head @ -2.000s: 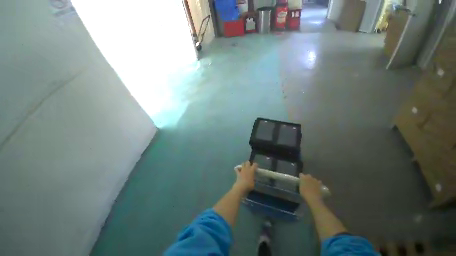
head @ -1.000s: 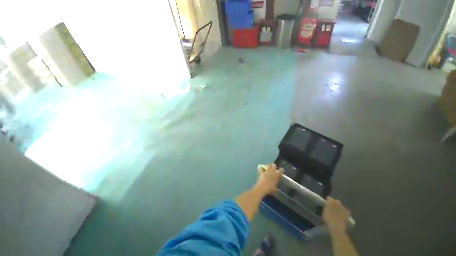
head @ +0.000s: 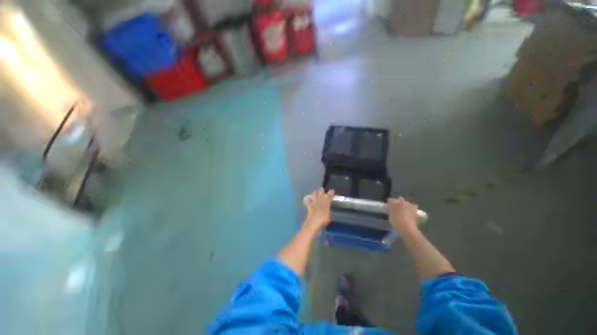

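My left hand (head: 319,208) is closed around the left end of the pale trolley push handle (head: 360,205). My right hand (head: 402,214) is closed around it near the right end. Beyond the handle, two stacks of black device trays stand one behind the other. The far device tray (head: 356,145) and the near device tray (head: 340,182) each show two dark slabs side by side. The blue trolley base (head: 357,237) shows below the handle. The lower part of the stacks is hidden.
A blue bin (head: 139,44) and a red bin (head: 177,78) stand at the back left with other red items. A second hand cart (head: 86,167) is at the left, blurred. Brown cartons (head: 546,65) are at the right. Yellow-black tape (head: 484,188) marks the floor. My foot (head: 345,288) shows below.
The trolley has moved forward over the floor and turned. The bins now look nearer and further left, the second cart has shifted left, and the cartons show at the right. Both hands stay on the handle.
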